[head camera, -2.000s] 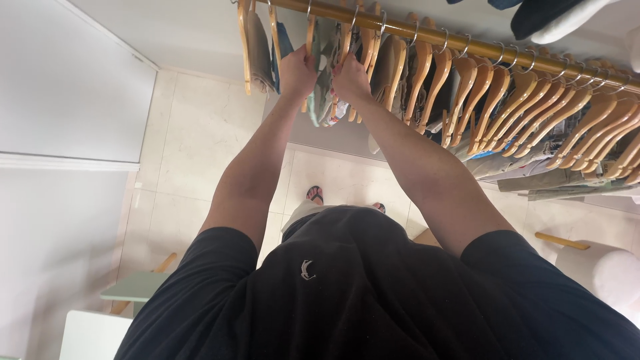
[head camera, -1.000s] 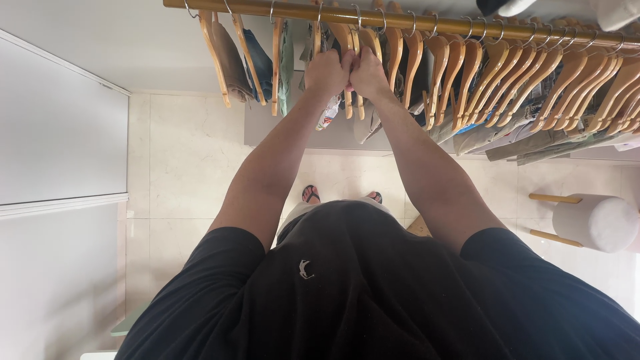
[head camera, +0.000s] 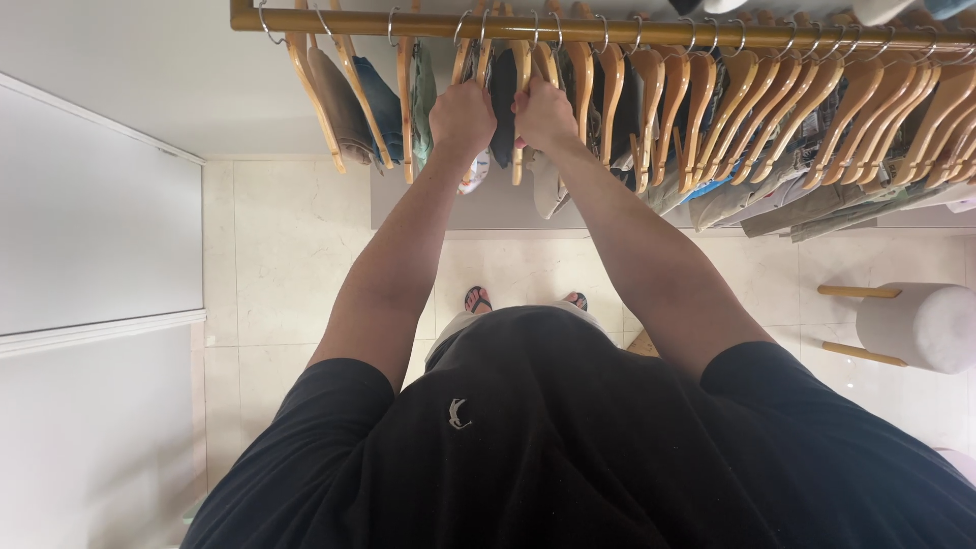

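My left hand [head camera: 463,120] grips wooden clothes hangers [head camera: 483,65] that hang from a brown rail [head camera: 366,24]. Part of a white patterned garment [head camera: 474,174] shows just below it. My right hand [head camera: 546,114] is closed on another wooden hanger [head camera: 544,61], a little to the right. Between the hands hangs a dark garment [head camera: 502,107], next to a further hanger [head camera: 518,164] that passes close by the right fingers. A pale garment [head camera: 547,187] hangs under my right hand. My fists hide parts of the hangers, so how many each one holds cannot be told.
Hangers with brown [head camera: 339,114], blue [head camera: 377,99] and green garments [head camera: 423,103] hang at the left. Many wooden hangers with trousers [head camera: 732,200] crowd the right. A round white stool [head camera: 907,324] lies or stands at the right. White panels [head camera: 99,213] are at the left.
My hands, touching or nearly so one second ago, are now apart, with a dark garment showing between them. The view has shifted along the rail.
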